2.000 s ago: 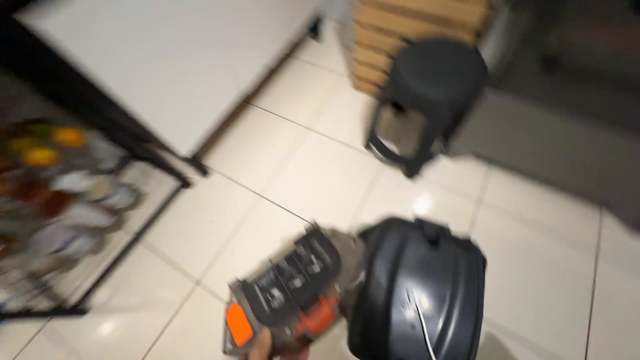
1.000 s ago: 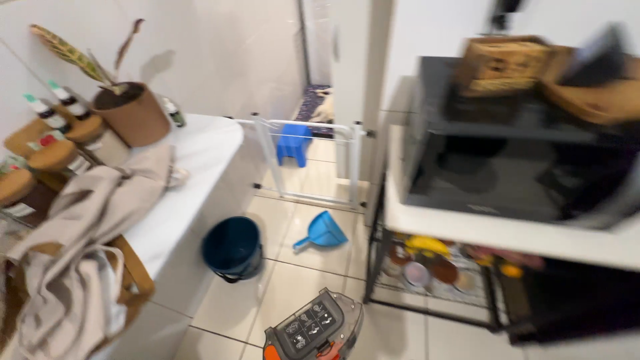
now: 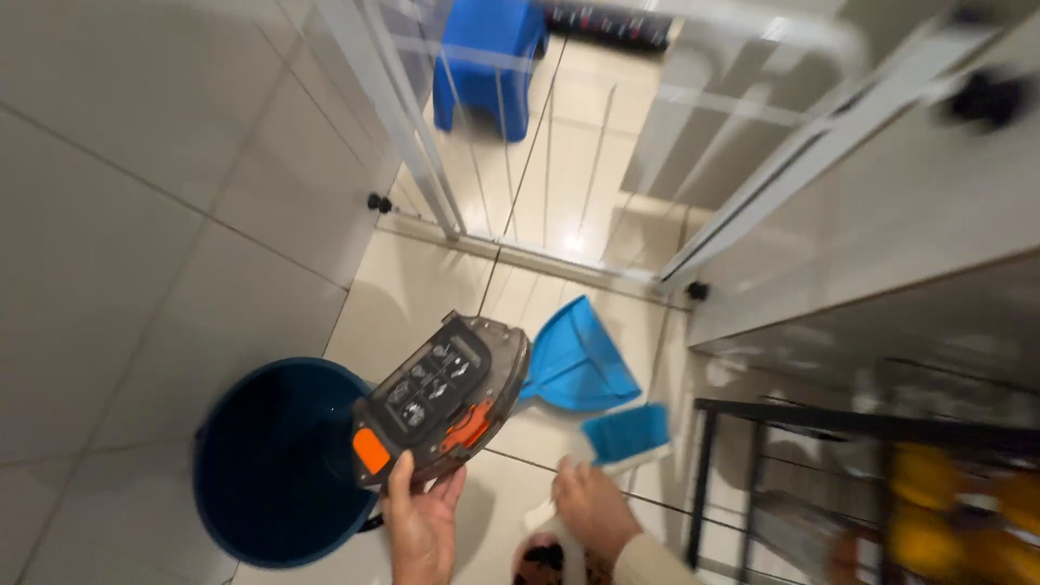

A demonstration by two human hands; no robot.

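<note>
My left hand [image 3: 422, 520] grips the lower edge of a robot vacuum's dustbin [image 3: 443, 394], translucent grey with an orange tab and an orange latch. My right hand [image 3: 593, 504] is closed on the pale handle of a small brush with blue bristles [image 3: 626, 432]. On the tiles beyond lies a blue plastic dustpan [image 3: 581, 361], its handle partly hidden by the dustbin. A dark blue bucket [image 3: 284, 463] stands left of my left hand, its right rim partly behind the dustbin.
A white safety gate [image 3: 561, 262] crosses the passage ahead, with a blue plastic stool [image 3: 487, 69] behind it. Tiled wall [image 3: 162, 244] runs along the left. A black metal rack [image 3: 812, 418] holding yellow things stands at the right.
The view has swung from the room to the floor by the gate. My right hand now shows, holding the brush. A black seat-like thing beside the dustbin two seconds ago is out of view.
</note>
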